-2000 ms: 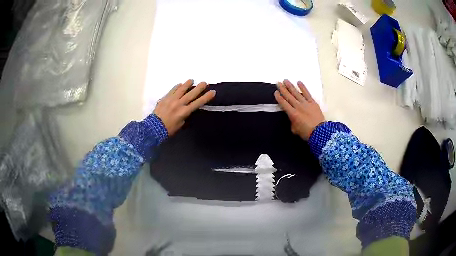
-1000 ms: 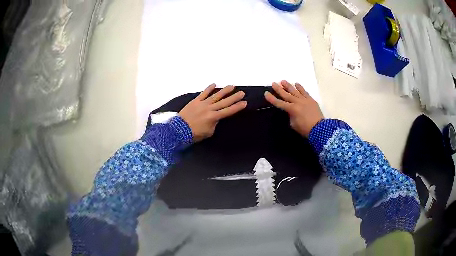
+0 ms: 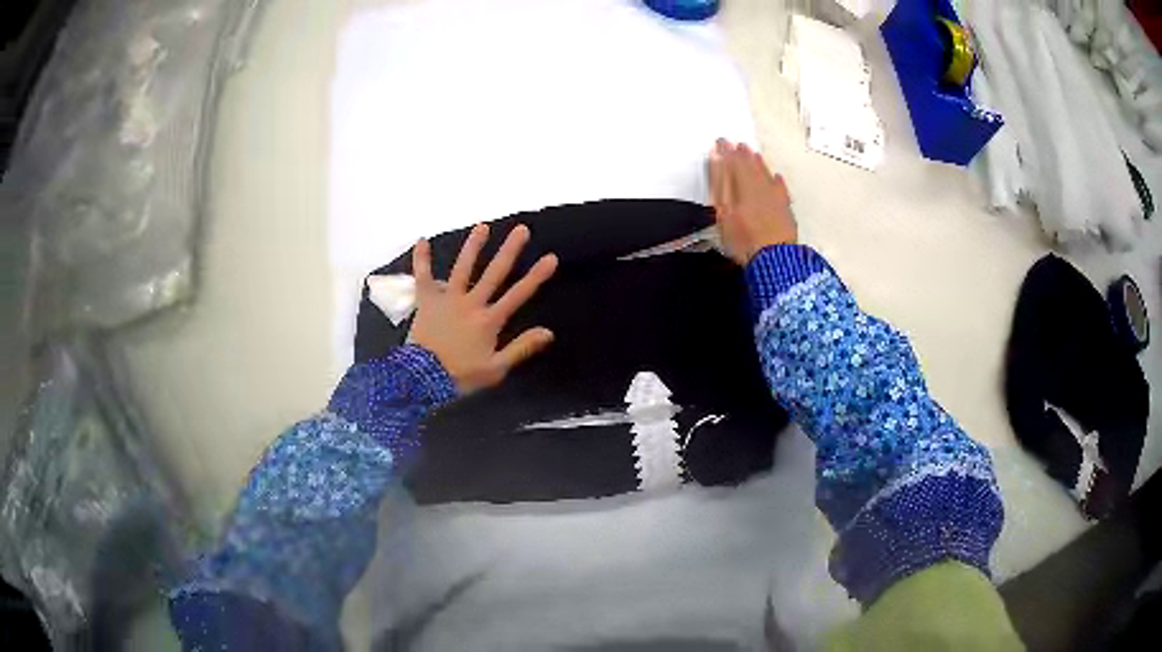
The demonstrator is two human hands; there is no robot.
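Observation:
A flat black bag (image 3: 612, 306) lies on white tissue paper (image 3: 535, 115), with a grey-looking sheet over its near part. A white serrated wrap (image 3: 658, 431) lies upright on its lower right part. White shows at the bag's upper left corner. My left hand (image 3: 474, 312) lies on the bag's left part with fingers spread, holding nothing. My right hand (image 3: 752, 201) rests at the upper right corner, fingers close together and partly over the tissue; whether it grips the edge cannot be told.
Clear polybags (image 3: 115, 178) lie at the left. A label stack (image 3: 835, 96), a blue tape dispenser (image 3: 937, 77) and white strips (image 3: 1051, 121) are at upper right. Another black item (image 3: 1077, 369) and a dark blue tape roll (image 3: 1129, 313) lie at right. A blue tape roll (image 3: 684, 7) is cut off at top.
My left hand has moved left and down the bag, its fingers spreading. My right hand has moved up to the corner. The bag's top edge now slants, and the view has shifted slightly.

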